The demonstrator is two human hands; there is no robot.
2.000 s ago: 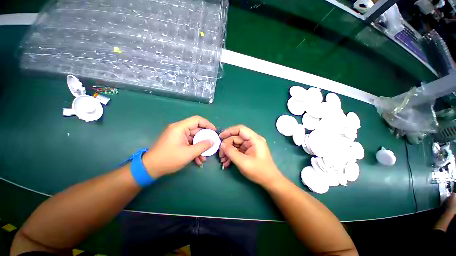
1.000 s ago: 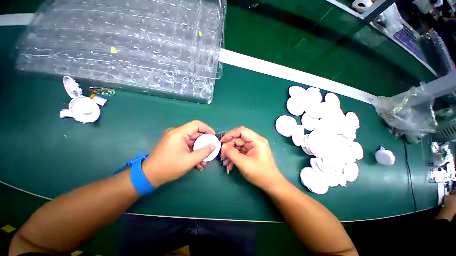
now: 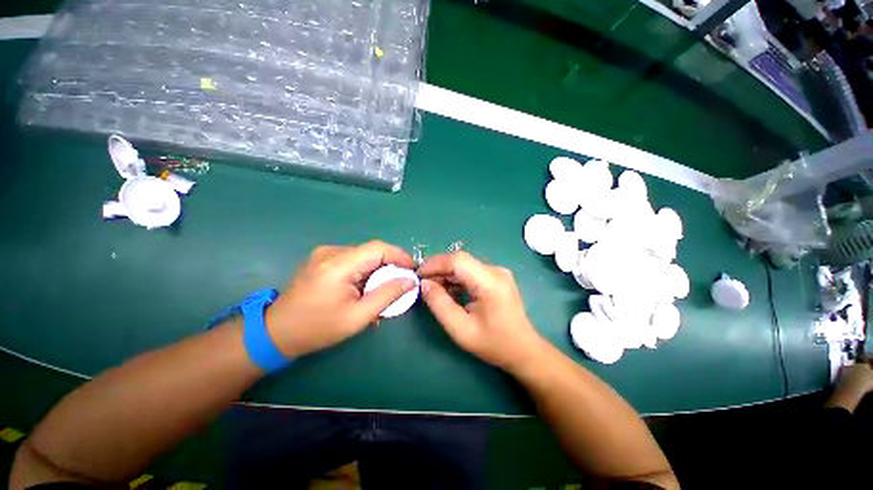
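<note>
My left hand (image 3: 335, 292), with a blue band (image 3: 260, 330) on the wrist, holds a white round cover (image 3: 391, 291) between thumb and fingers in front of me. My right hand (image 3: 479, 304) is at the cover's right edge, thumb and fingertips close together there. Whether it pinches a small part is too small to tell. Tiny silvery metal parts (image 3: 456, 246) lie on the green bench just beyond the fingertips, partly hidden by the hands.
Stacked clear plastic trays (image 3: 230, 86) lie upper left. A white housing with wires (image 3: 150, 200) is at left. A pile of white covers (image 3: 627, 258) lies at right, with a single white unit (image 3: 729, 292) beyond it. A clear bag (image 3: 780, 215) and another person's hand (image 3: 850, 385) are far right.
The cover now looks more tilted in my left hand, and my right fingertips have closed in at its edge. More metal parts show beyond my hands. The whole view has shifted slightly.
</note>
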